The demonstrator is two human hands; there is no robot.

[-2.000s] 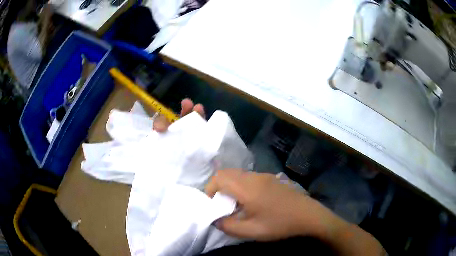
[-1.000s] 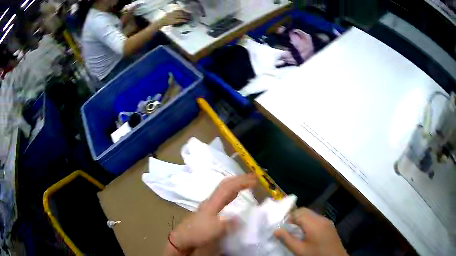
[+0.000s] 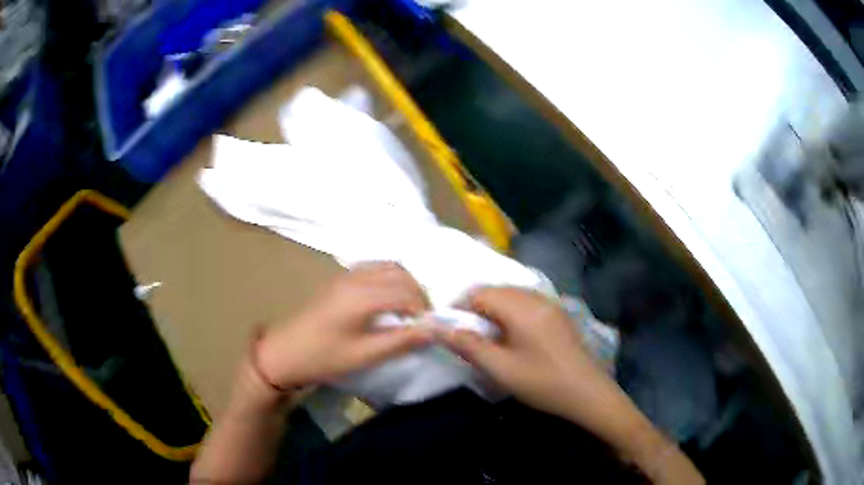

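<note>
A white garment piece point(image 3: 365, 180) lies over the brown cardboard sheet point(image 3: 237, 265) and runs towards my lap at the bottom centre. My left hand point(image 3: 355, 317) pinches a folded edge of the cloth between thumb and fingers; a thin red band is round its wrist. My right hand point(image 3: 526, 341) pinches the same edge just to the right, and the fingertips of both hands nearly meet. The cloth spreads past my right hand on its right side. The picture is blurred, so the exact edge or seam held is unclear.
A blue plastic crate point(image 3: 223, 80) with small oddments stands at the upper left. Yellow trolley rails point(image 3: 417, 123) flank the cardboard. The white sewing machine table point(image 3: 644, 104) is on the right, with a blurred sewing machine point(image 3: 815, 175) at the right edge. A small white scrap point(image 3: 147, 290) lies at the cardboard's left edge.
Both hands have come together on the cloth edge. The cloth between them is now spread towards the cardboard rather than bunched. The view has shifted down, so crate and trolley appear higher.
</note>
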